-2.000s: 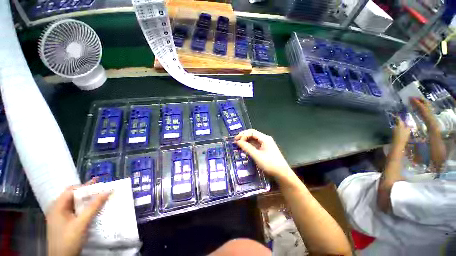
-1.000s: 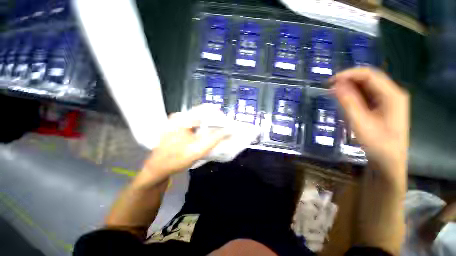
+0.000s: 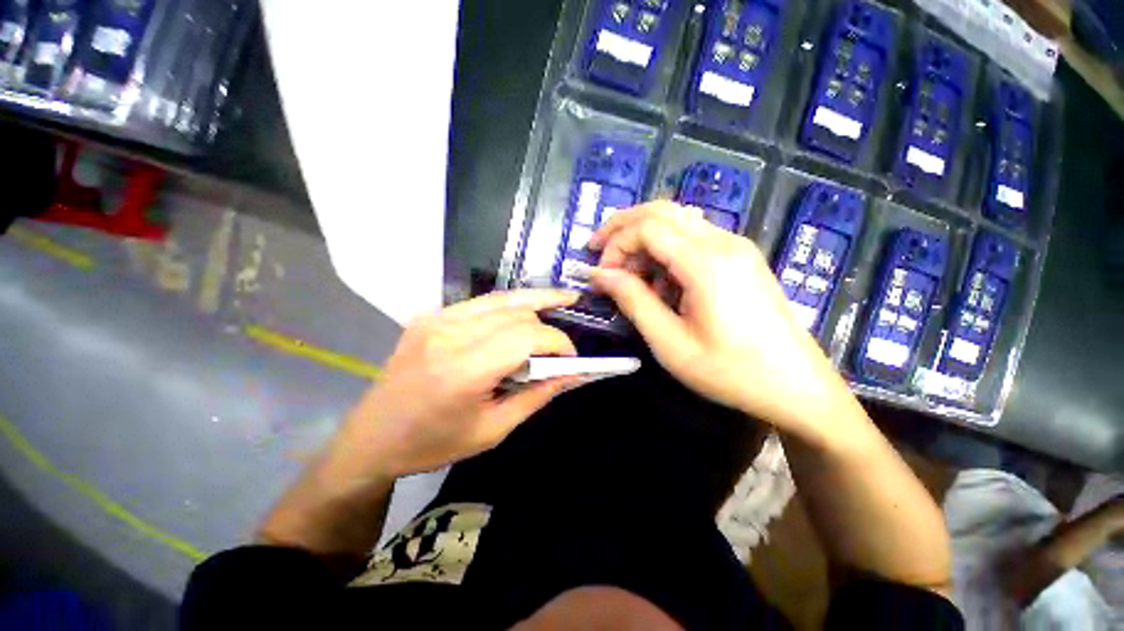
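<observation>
A clear blister tray (image 3: 528, 203) holds two rows of blue phone bodies with silver slots and white labels. My right hand (image 3: 703, 296) is over the near row, its fingertips at the lower end of the leftmost phone body (image 3: 600, 197). Whether it pinches a label cannot be told. My left hand (image 3: 462, 376) holds a folded white label strip (image 3: 579, 366), seen edge-on, just below the tray's near left corner. Its fingertips are close to my right fingertips.
Wide white backing paper (image 3: 370, 136) hangs left of the tray. Stacked trays (image 3: 185, 86) lie at upper left, above a red stand (image 3: 111, 210). A printed strip (image 3: 998, 37) lies at upper right. A cardboard box (image 3: 795, 542) and part of another person (image 3: 1005, 542) are at lower right.
The view has shifted, so the tray shows further right and larger. My right hand has moved from the tray's right side to the near left phone. The folded strip is now edge-on.
</observation>
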